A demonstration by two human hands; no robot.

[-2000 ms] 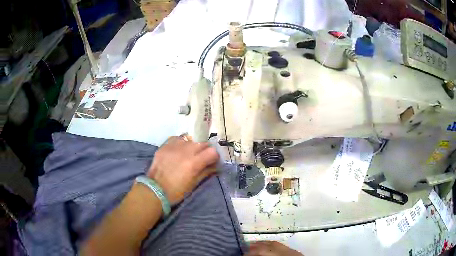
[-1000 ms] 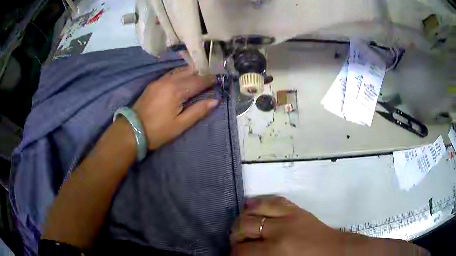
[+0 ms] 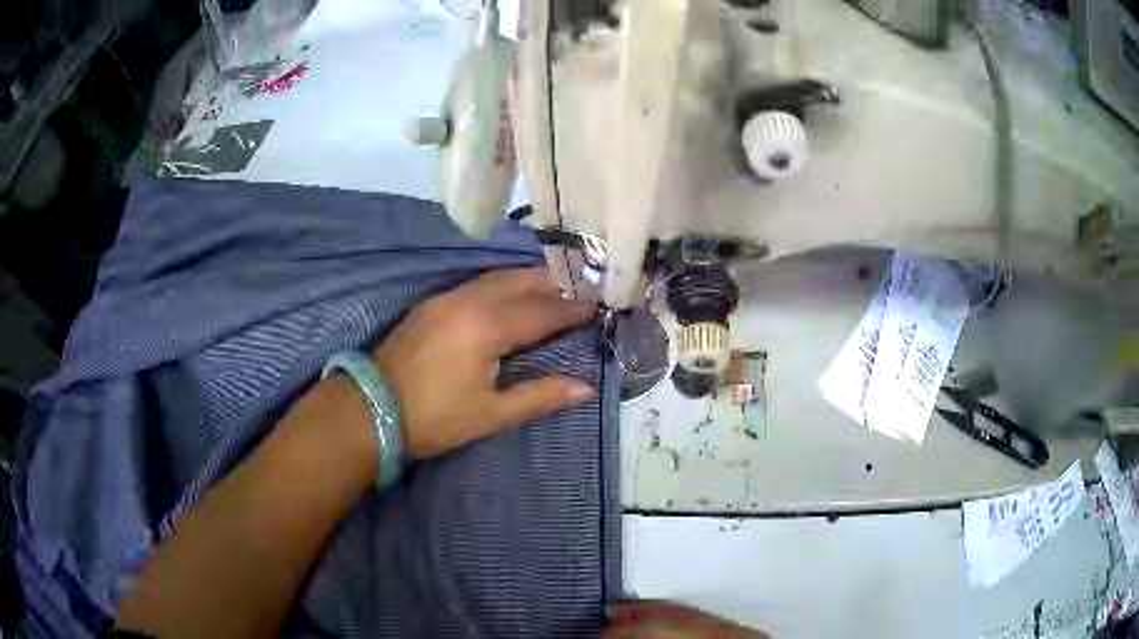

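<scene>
The blue-grey garment piece (image 3: 500, 537) fills the left side, its straight seam edge (image 3: 612, 487) running from the needle area toward me. My left hand (image 3: 481, 362), with a jade-coloured bangle at the wrist, lies spread on the cloth just left of the presser foot (image 3: 610, 318), fingertips near it. My right hand (image 3: 681, 622) is cut off by the bottom edge, at the near end of the seam edge; its fingers touch the cloth, but the grip is hidden. The needle tip is too small to make out.
The cream machine head (image 3: 862, 162) spans the top right, with the lamp (image 3: 481, 137) left of it. Long white label strips (image 3: 897, 350) hang under the arm beside black thread snips (image 3: 999, 427). More printed slips (image 3: 1024, 524) lie at the right.
The camera view has shifted. My left hand stays flat near the presser foot. My right hand came into fuller view on the near edge, then moved back down, mostly out of the picture.
</scene>
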